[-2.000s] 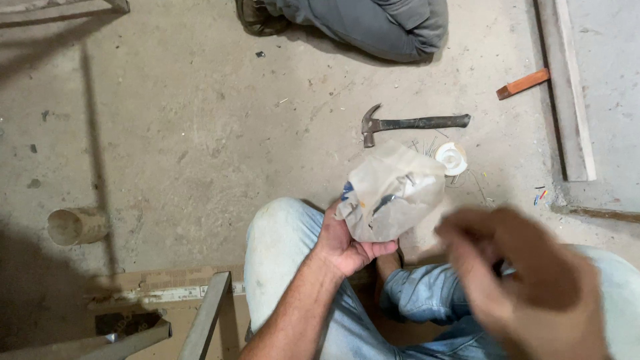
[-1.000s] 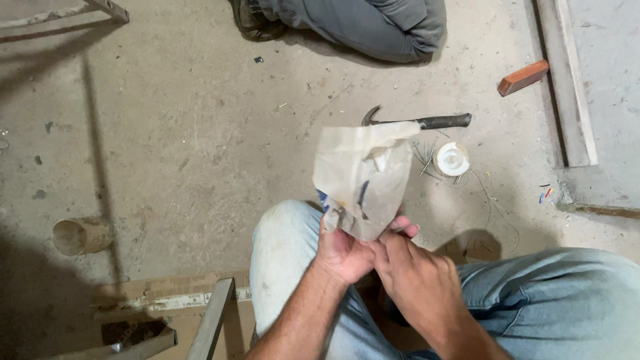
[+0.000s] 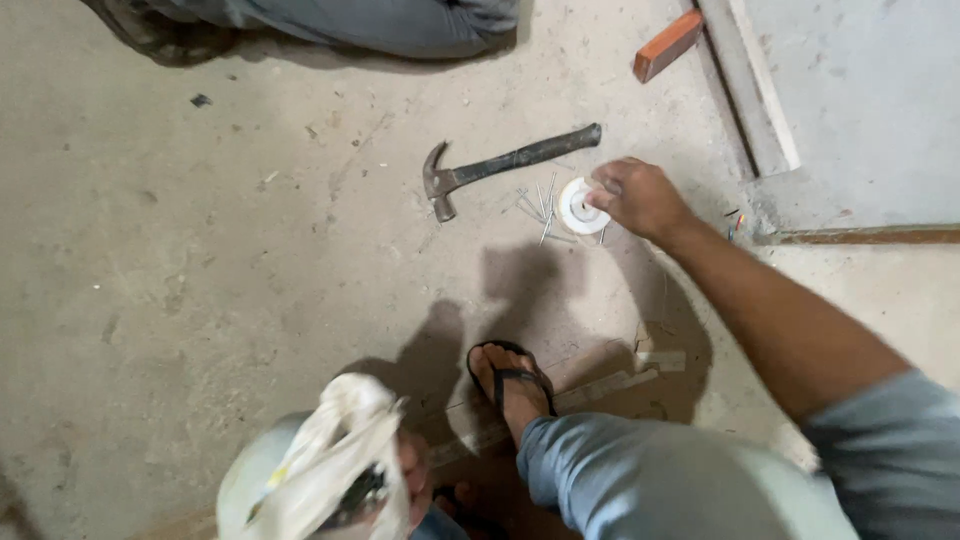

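My left hand (image 3: 414,469), partly hidden, holds a whitish plastic bag (image 3: 337,465) low in the view, with dark contents showing through its opening. My right hand (image 3: 634,196) is at the right edge of a white spool (image 3: 583,207) on the floor, its thumb and fingertips over the rim; whether it grips the spool is unclear. Several loose nails (image 3: 546,214) lie just left of the spool. A claw hammer (image 3: 510,163) with a dark handle lies behind the nails, its head to the left.
Another person's grey-trousered leg (image 3: 375,26) and dark shoe (image 3: 157,34) are at the top left. An orange-brown block (image 3: 667,45) touches a long grey bar (image 3: 750,90) at the upper right. My sandalled foot (image 3: 517,382) rests on the concrete floor.
My right hand has left the bag and reached out to the spool. The bag, in my left hand, is now lower and nearer my body. The view has shifted strongly.
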